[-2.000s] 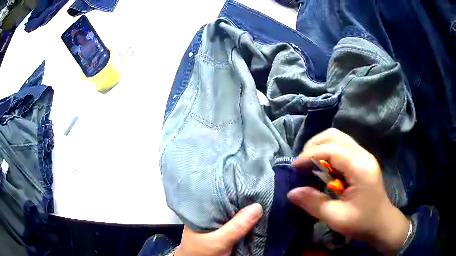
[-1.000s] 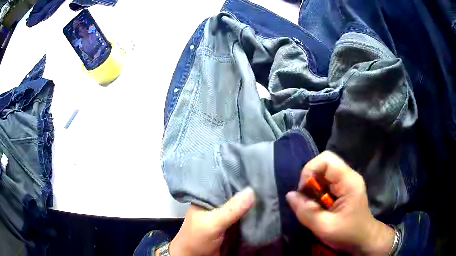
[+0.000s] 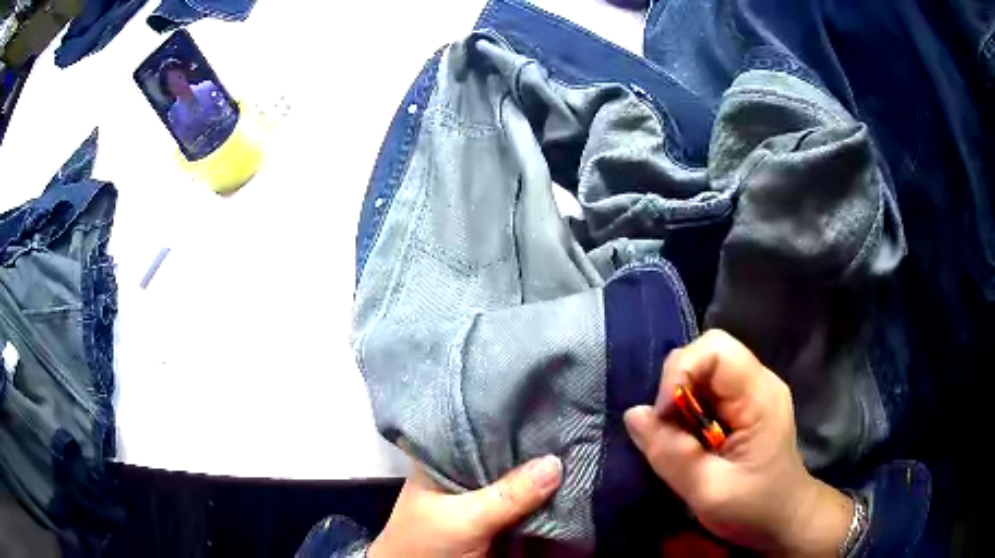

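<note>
An inside-out denim garment [image 3: 436, 251] lies before me, pale grey-blue with dark blue edges. Its sleeve [image 3: 535, 360] ends in a dark blue cuff [image 3: 644, 338] that faces right. My left hand [image 3: 469, 512] grips the sleeve from below, thumb on top. My right hand [image 3: 731, 436] is closed around the thread snips [image 3: 698, 417], beside the cuff's right edge. Only the orange-red grips show; the blades are hidden. Whether the right fingers also pinch the cuff, I cannot tell.
A lit smartphone [image 3: 188, 96] stands in a yellow holder [image 3: 227, 164] on the white table [image 3: 251, 360]. A small thin stick [image 3: 155, 268] lies left of centre. Grey-blue garments [image 3: 55, 327] hang over the left edge. A dark blue heap [image 3: 938, 142] is at the right.
The sleeve has turned and flattened, so its cuff now lies spread out, where it was narrow and bunched. The right hand has drawn back slightly to the right and down, still with the snips.
</note>
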